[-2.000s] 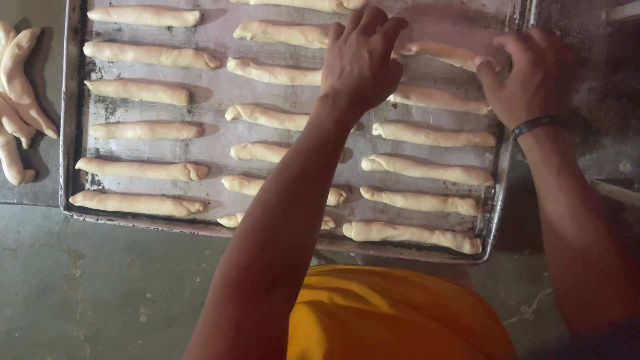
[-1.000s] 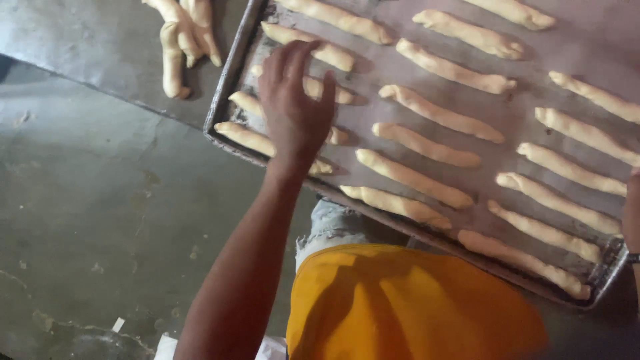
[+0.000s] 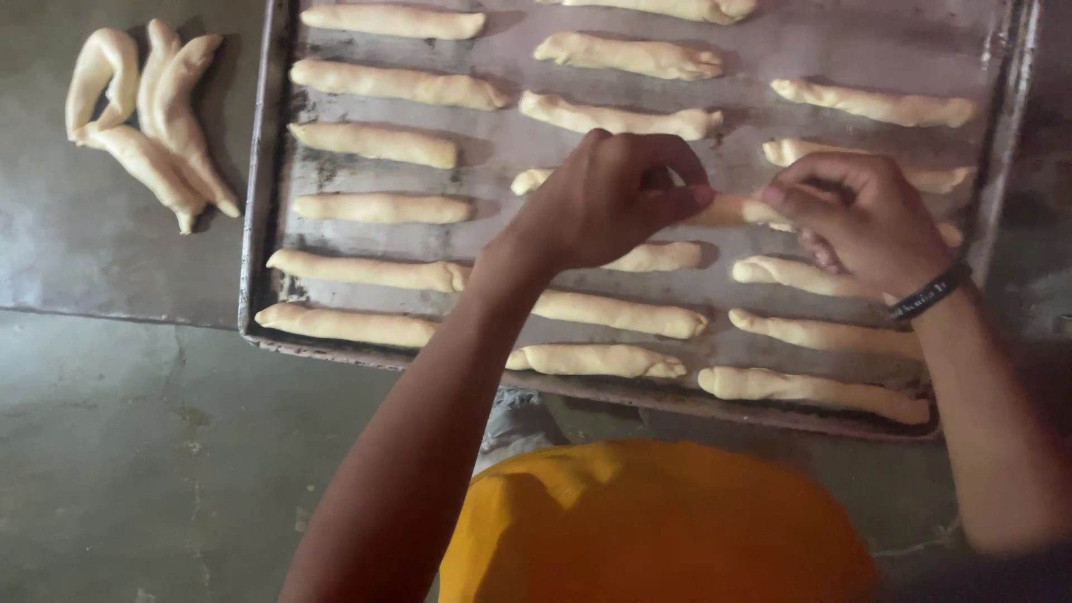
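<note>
A strip of dough [image 3: 727, 210] is stretched between my two hands above a metal baking tray [image 3: 335, 355]. The fingertips of my left hand [image 3: 620, 201] pinch its left part, and my right hand [image 3: 863, 219], with a dark band at the wrist, pinches its right part. Beneath and around the hands, dough sticks lie side by side in three columns, such as one at the left [image 3: 381, 208], one in the middle [image 3: 615, 313] and one at the lower right [image 3: 812, 394]. My hands and left forearm cover parts of several sticks.
Several loose dough strips [image 3: 172, 109] lie in a pile on the dark work surface [image 3: 50, 209] left of the tray. The tray's raised rim runs near my body, where a yellow-orange garment [image 3: 653, 528] shows. Grey floor [image 3: 209, 469] lies below.
My left hand has moved right from the left column of dough sticks to the middle of the tray. A dough strip is now between both hands. The view has shifted and turned.
</note>
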